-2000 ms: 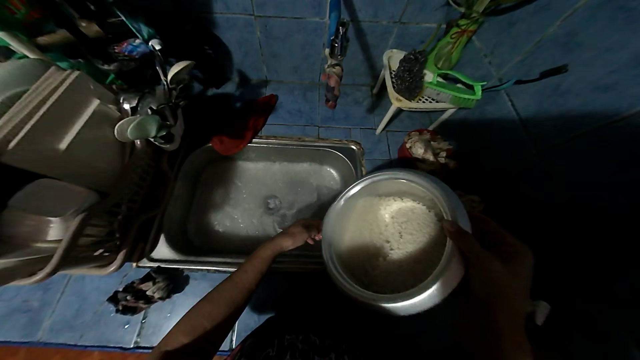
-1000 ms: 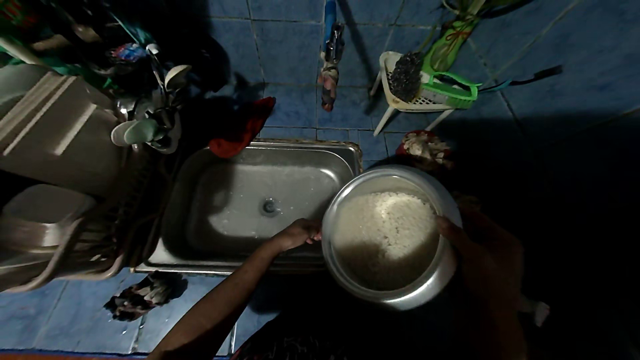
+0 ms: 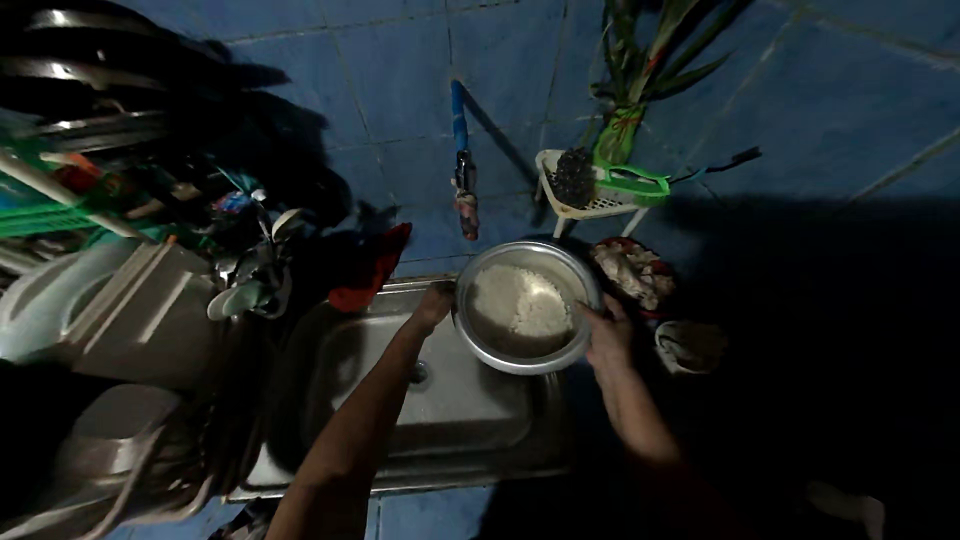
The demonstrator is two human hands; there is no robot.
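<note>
A round metal pot (image 3: 527, 365) is held over the back right corner of the stainless steel sink (image 3: 465, 420). Pale wet grains, which look like rice (image 3: 541, 307), lie in it. My left hand (image 3: 435, 301) grips the pot's left side, its fingertips partly hidden in shadow. At the right rim is my right hand (image 3: 609, 330), the thumb over the edge and the other fingers mostly hidden outside. The faucet (image 3: 465, 180), blue above and wrapped at its end, hangs from the tiled wall just behind the pot.
A dish rack with plastic containers (image 3: 142, 315) and utensils (image 3: 255, 277) stands left. Behind the sink hangs a red cloth (image 3: 371, 274). To the right are a small white plastic stand (image 3: 570, 210) with a scouring pad (image 3: 574, 176) and green-handled brush (image 3: 634, 182), and a red dish (image 3: 634, 274).
Both hands have moved the pot away from me, from the sink's right front side to its back right corner near the faucet. The view has shifted as well.
</note>
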